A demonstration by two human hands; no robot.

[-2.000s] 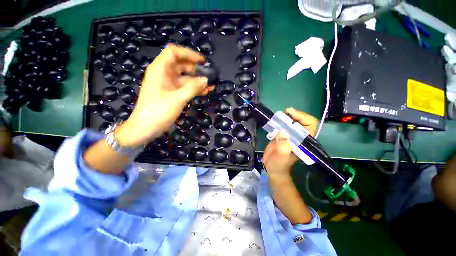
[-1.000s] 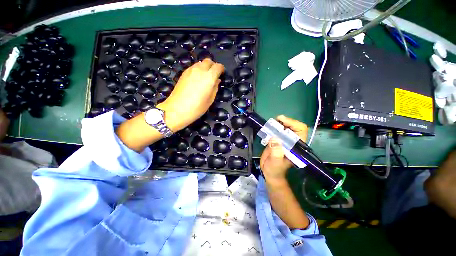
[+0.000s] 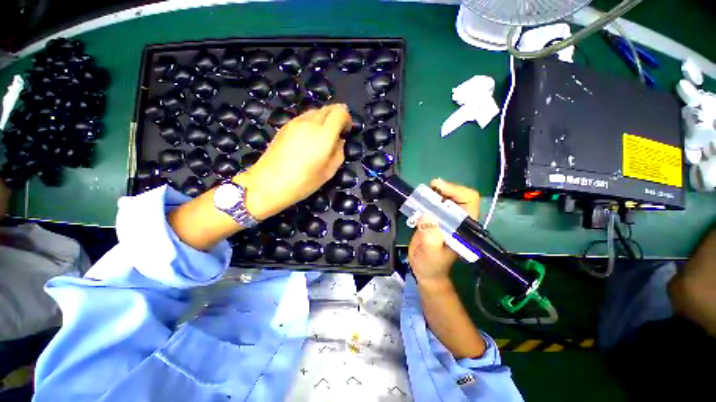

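The black parts tray (image 3: 271,44) lies in front of me with rows of glossy black plastic parts (image 3: 347,228). My left hand (image 3: 305,155) is over the tray's middle right, fingertips down among the parts. Its fingers hide whether a part is between them. My right hand (image 3: 441,243) grips the black dispensing syringe (image 3: 497,256) at its clear sleeve (image 3: 437,210). The syringe slants up and left, its thin bluish needle (image 3: 372,170) over parts near the tray's right edge. The green adapter (image 3: 524,289) is at its rear end.
A heap of black parts (image 3: 56,110) lies left of the tray. At right are a crumpled white wipe (image 3: 473,102), a white cable (image 3: 505,141) and a black controller (image 3: 593,133). A fan (image 3: 524,9) stands behind. Parts of people show at both sides.
My left hand held a black part raised above the tray two seconds back. It has since lowered to the parts, moving right. My right hand and the syringe have shifted slightly left.
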